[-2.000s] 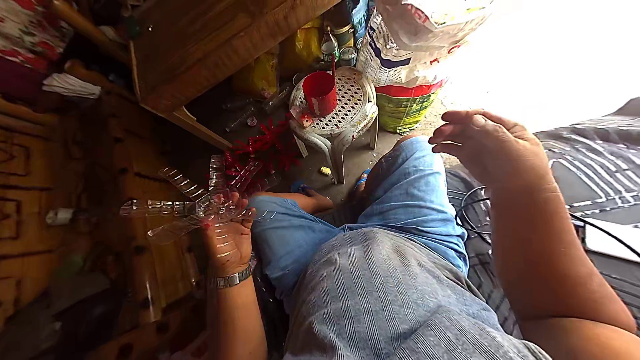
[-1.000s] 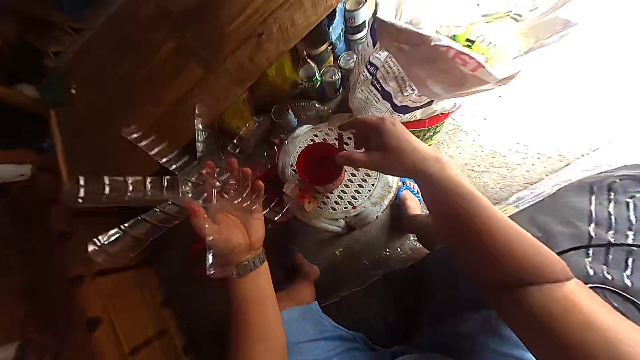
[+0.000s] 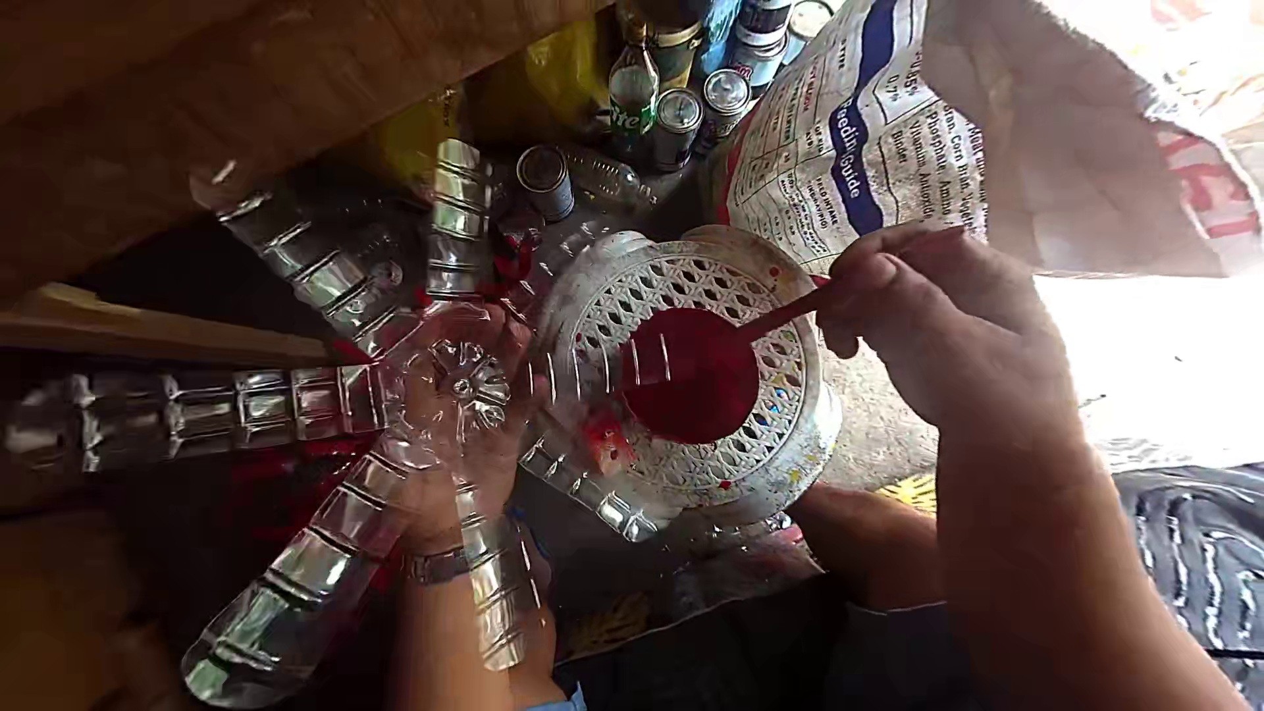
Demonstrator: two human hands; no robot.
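My left hand [image 3: 449,425] holds a clear plastic bottle cut into long ribbed strips [image 3: 296,583] that spread out like petals, its moulded base at the centre. Just right of it, a round white plastic stool [image 3: 681,484] with a latticed, paint-spotted top carries a red container [image 3: 691,395]. My right hand [image 3: 938,306] pinches the end of a thin reddish stick, likely a brush handle [image 3: 780,314], whose other end meets the red container. Whether that end is inside it cannot be told. One clear strip overlaps the container in view.
Behind the stool stand several cans [image 3: 677,128] and a green-labelled glass bottle [image 3: 632,94]. A large printed feed sack [image 3: 839,148] is at the upper right. Wooden furniture [image 3: 197,89] overhangs the upper left. My foot [image 3: 869,538] is beside the stool.
My right hand has gone from raised and empty at the right to the stool, and now holds the stick. The cut bottle remains in my left hand. The view has moved closer to the stool.
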